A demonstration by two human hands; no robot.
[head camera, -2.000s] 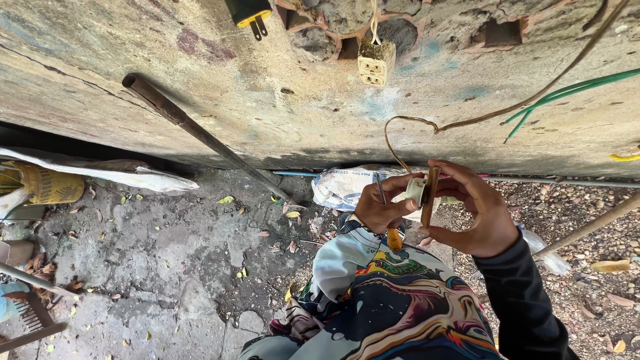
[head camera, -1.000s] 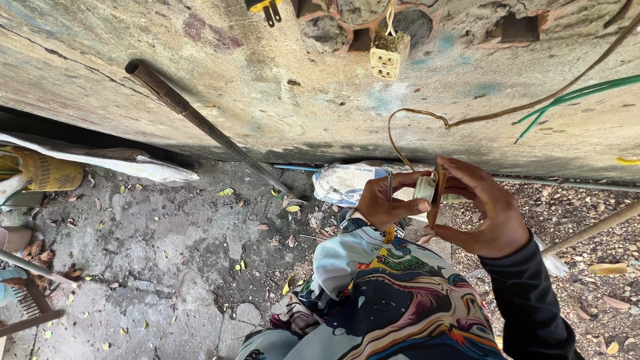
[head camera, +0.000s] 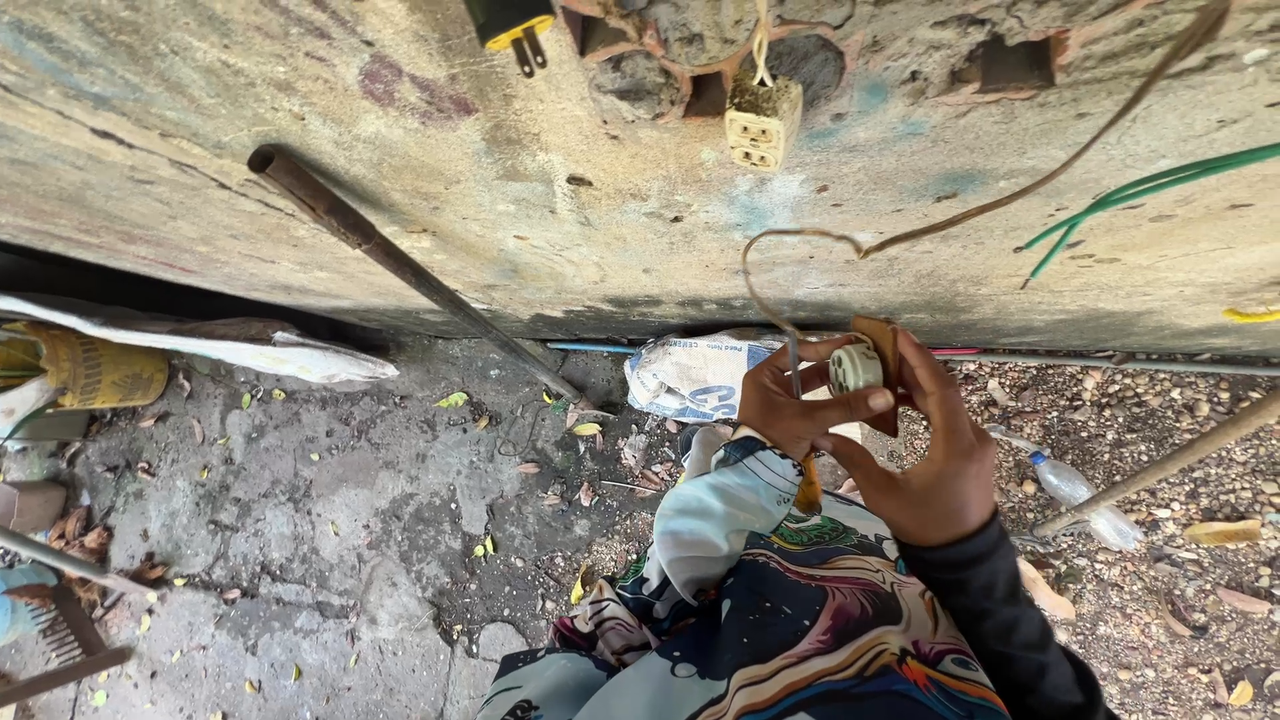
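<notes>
My left hand (head camera: 800,395) grips a round, pale electrical socket (head camera: 854,368), with a screwdriver that has an orange handle (head camera: 808,488) held among the same fingers. A thin brown plate (head camera: 880,372) stands against the back of the socket, and my right hand (head camera: 930,440) pinches it by its edges. From the hands a brown electrical cable (head camera: 940,235) loops up along the wall to the upper right. How the cable meets the socket is hidden by my fingers.
A white outlet block (head camera: 762,125) and a black-and-yellow plug (head camera: 512,30) hang by the wall. A rusty metal pipe (head camera: 400,265) leans there. Green wires (head camera: 1130,195) stick out at right. A cement bag (head camera: 690,375), a plastic bottle (head camera: 1080,490) and a wooden pole (head camera: 1170,460) lie around my hands.
The round socket has turned in my hands, so more of its slotted face shows now. Both hands stay on the socket and plate.
</notes>
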